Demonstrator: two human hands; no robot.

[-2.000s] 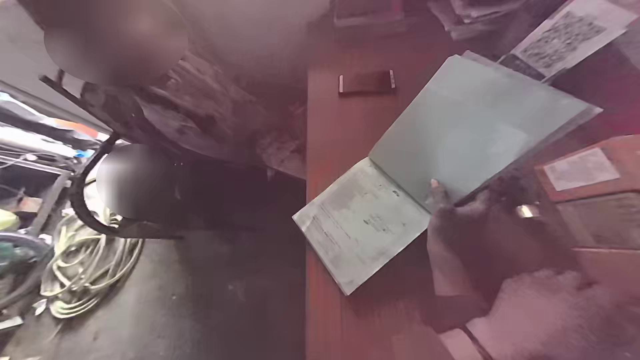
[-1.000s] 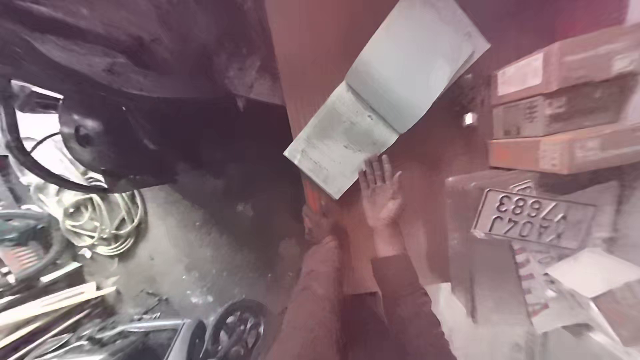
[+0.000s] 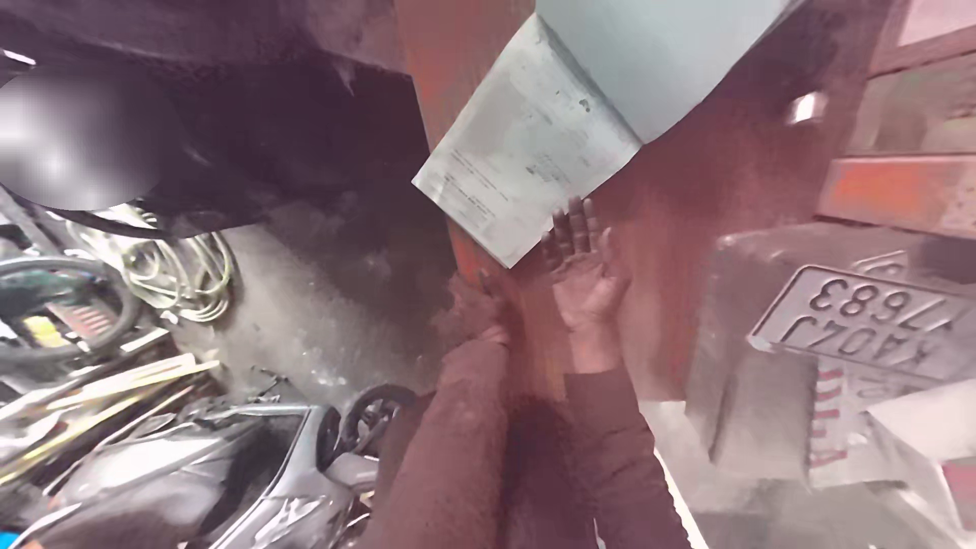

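Note:
An open booklet (image 3: 526, 145) with worn, printed paper lies on the reddish-brown table (image 3: 648, 305); its other, plain page (image 3: 648, 53) runs out of the top of the view. My right hand (image 3: 587, 274) is palm up with its fingers apart and nothing in it. Its fingertips are at the booklet's lower edge; whether they touch it, I cannot tell. My left hand (image 3: 476, 305) is at the table's left edge, just below the booklet's near corner. It is blurred and dark, so its finger pose and any contents are unclear.
Stacked boxes (image 3: 907, 191) stand at the right, above an embossed metal plate (image 3: 869, 324) on a grey case (image 3: 732, 305). Left of the table are a dark chair (image 3: 229, 152), coiled hose or cable (image 3: 183, 267), long strips (image 3: 99, 389) and a motorcycle (image 3: 252, 465).
Two seconds ago a hand had its thumb on the booklet's plain page; that page is free of hands now. The view has swung strongly. Since one second ago both hands look much the same.

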